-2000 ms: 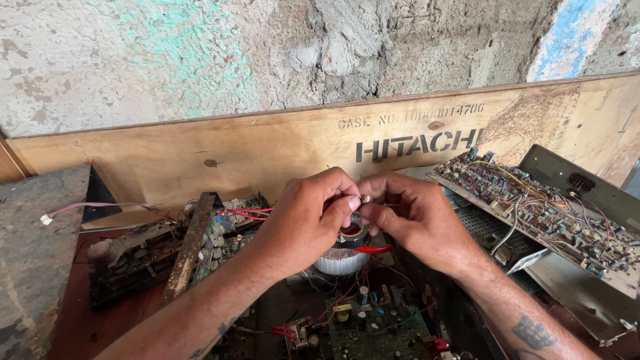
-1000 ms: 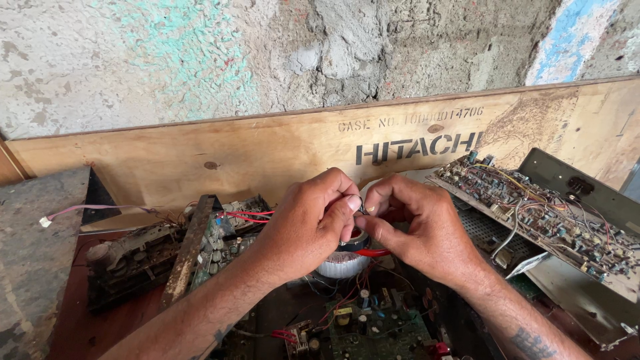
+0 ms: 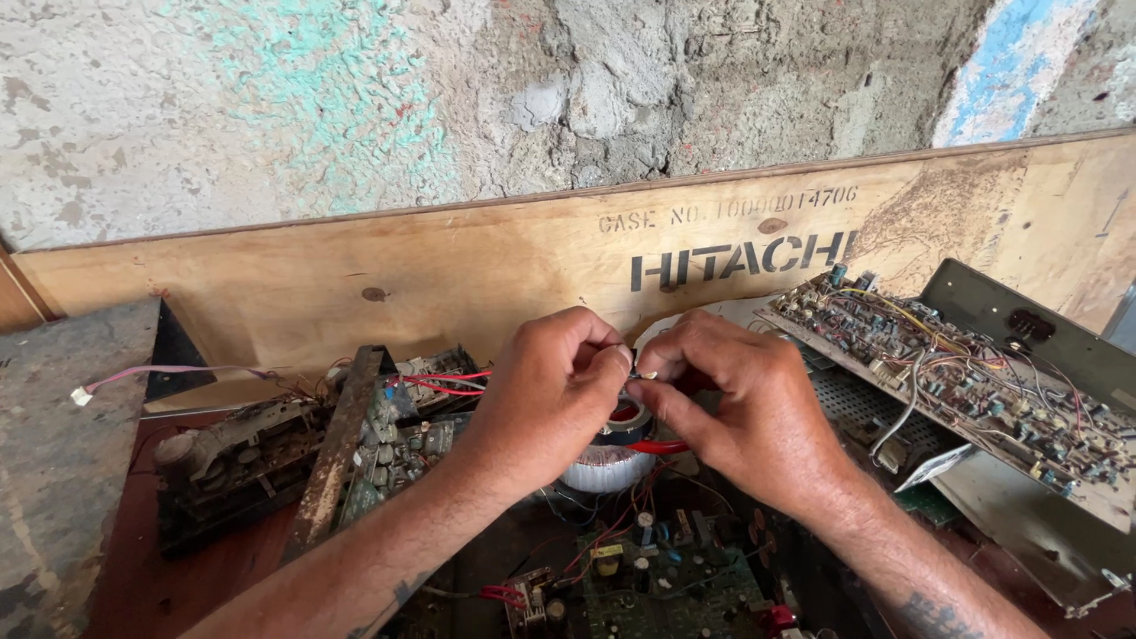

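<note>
My left hand (image 3: pixel 568 390) and my right hand (image 3: pixel 732 390) meet fingertip to fingertip in the middle of the view. Between them they pinch a small part with a pale end (image 3: pixel 649 375), too small to name. Directly below the fingers is a toroidal transformer (image 3: pixel 608 469) wrapped in clear film, with a roll of dark tape (image 3: pixel 624 428) on top of it. A thick red wire (image 3: pixel 658 447) passes beside the roll, close under my right hand. Nearer to me lies a green circuit board (image 3: pixel 666 581) with capacitors and thin wires.
A large populated circuit board (image 3: pixel 967 399) leans over metal chassis parts at the right. To the left lie a dusty dark mechanism (image 3: pixel 240 461), a rusty metal bar (image 3: pixel 342 444) and a worn metal panel (image 3: pixel 67 461). A stencilled wooden board (image 3: pixel 479 284) stands behind, against the rough wall.
My fingers have shifted slightly around the small part, which stays between both hands. Nothing else has plainly moved.
</note>
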